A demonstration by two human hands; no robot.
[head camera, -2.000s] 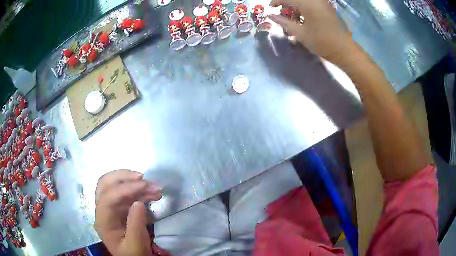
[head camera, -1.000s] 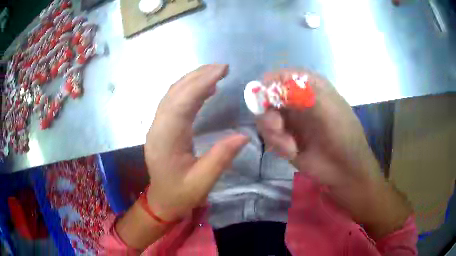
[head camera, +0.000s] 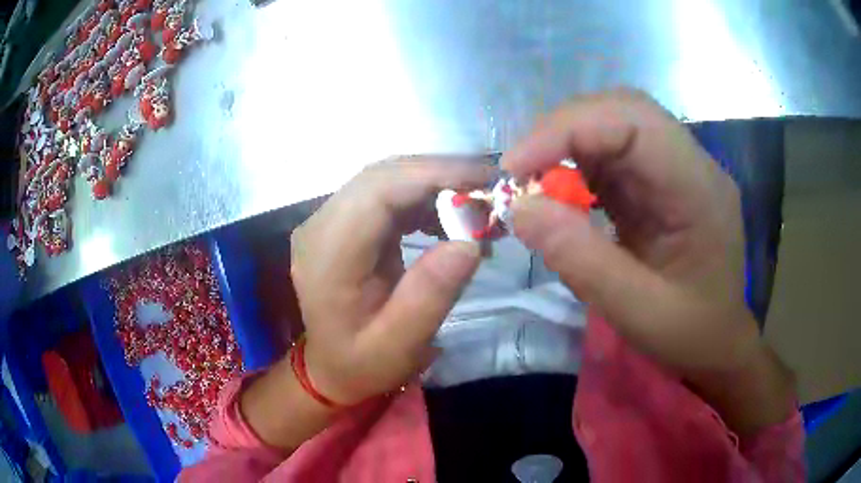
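A figurine (head camera: pixel 566 187) with a bright red head, a white and red body and a round white base lies sideways between my hands, above my lap near the bench's front edge. The base points left and the head points right. My left hand (head camera: pixel 387 255) holds the white base between thumb and fingers. My right hand (head camera: pixel 628 208) pinches the body and head from the right. The fingertips hide part of the body.
A large figurine pile (head camera: pixel 104 85) lies at the left of the metal bench (head camera: pixel 312 85). Below the edge is a blue bin of small red pieces (head camera: pixel 179 330), with a red object (head camera: pixel 80 387) left of it. A brown cardboard sheet (head camera: pixel 821 255) is at the right.
The right hand has brought the figurine from the far row to the lap. The left hand has closed on its base. The view has tilted down, and the pad and dish are out of view.
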